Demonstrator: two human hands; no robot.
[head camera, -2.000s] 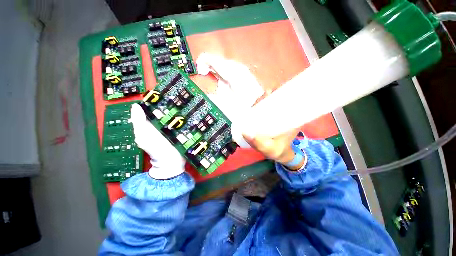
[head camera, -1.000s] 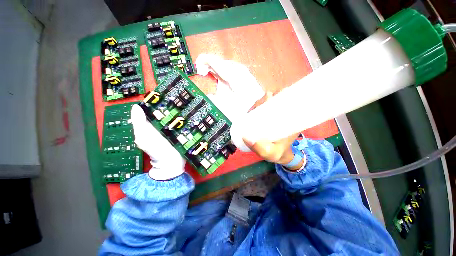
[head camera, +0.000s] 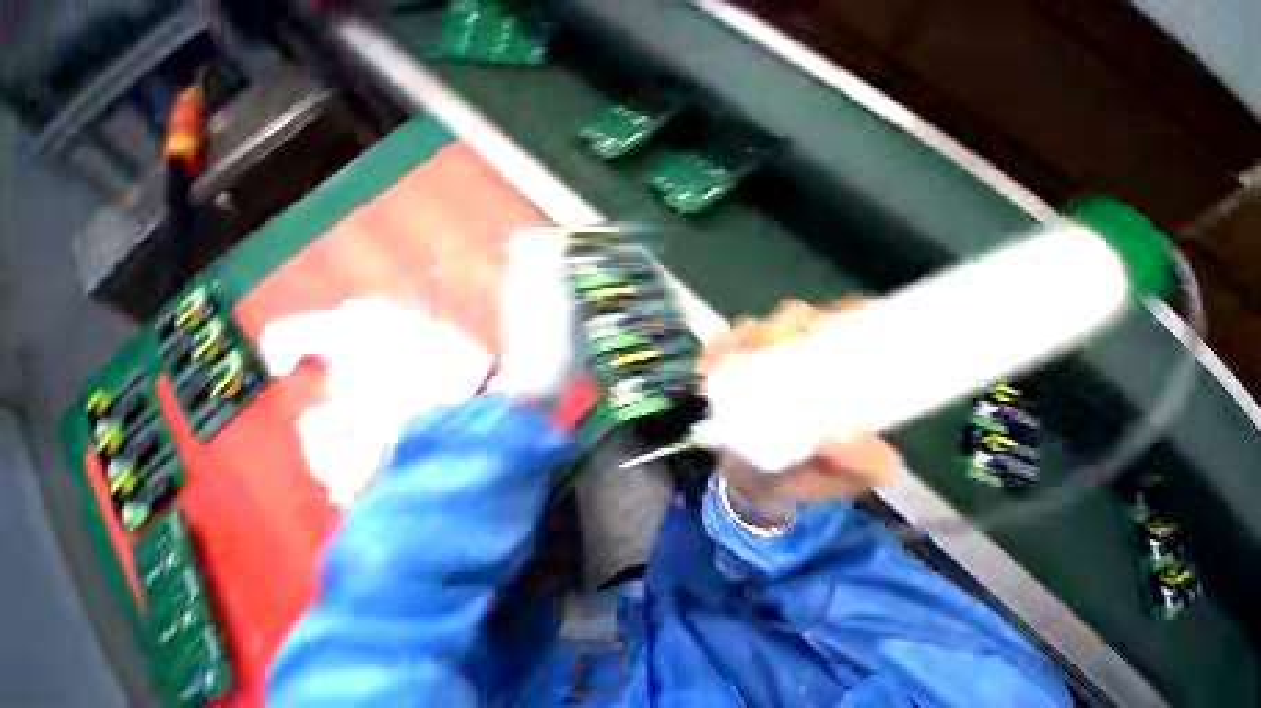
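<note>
My left hand (head camera: 537, 318), in a white glove and blurred, holds a populated circuit board (head camera: 631, 325) by its left edge, near the conveyor's inner rail. My right hand (head camera: 802, 463), with bare-looking fingers, is wrapped around the front of a white dispensing syringe (head camera: 940, 332). The syringe's thin needle (head camera: 656, 454) points left, below the board and apart from it. The green cap (head camera: 1127, 246) is at the syringe's rear on the right. My left fingertips are hard to make out.
A crumpled white cloth (head camera: 380, 380) lies on the red mat (head camera: 263, 581). Two populated boards (head camera: 210, 360) and a face-down board (head camera: 177, 609) lie at the left. The conveyor (head camera: 830, 249) carries several boards, beyond a metal rail (head camera: 505, 150). A clear hose (head camera: 1106, 463) loops at the right.
The view has swung right toward the conveyor. My left hand has carried the board from over the mat to the rail. The syringe needle is now visible, clear of the board.
</note>
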